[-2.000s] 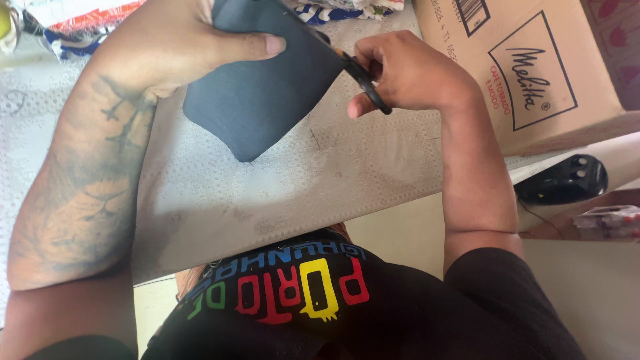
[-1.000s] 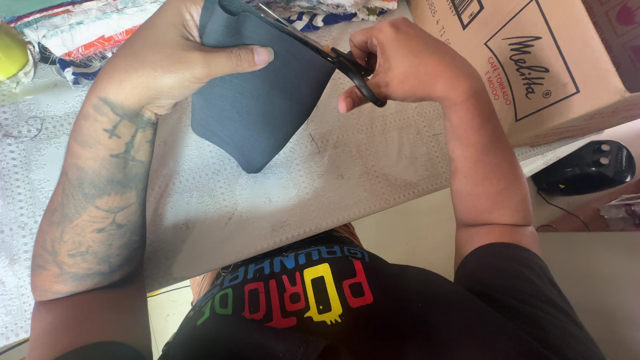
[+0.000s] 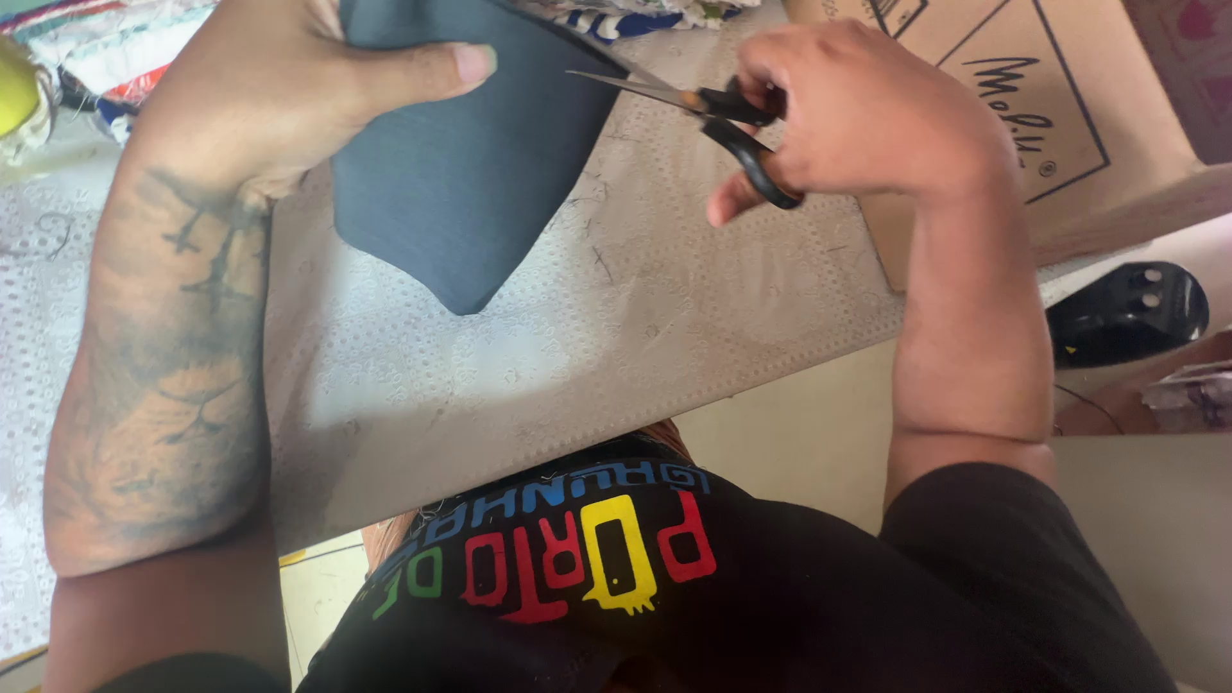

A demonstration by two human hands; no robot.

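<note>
A dark blue-grey piece of fabric point(image 3: 472, 183) hangs from my left hand point(image 3: 318, 87), whose thumb presses on its front near the top; the other fingers are hidden behind it or out of view. My right hand point(image 3: 866, 115) holds a pair of scissors with black handles point(image 3: 746, 144), fingers through the loops. The blades point left and stand apart, one in front of the fabric's right edge and the other along or behind that edge. The fabric's pointed lower end hangs over the table.
The table point(image 3: 674, 289) has a pale, embossed plastic cover with loose threads on it. A cardboard box point(image 3: 1078, 125) stands at the right, and a shiny black object point(image 3: 1126, 313) lies below it. Folded cloths point(image 3: 125, 48) and a yellow-green round thing point(image 3: 19, 87) are at the upper left.
The scissors have parted their blades and moved a little away from the top of the fabric. My left hand still grips the fabric.
</note>
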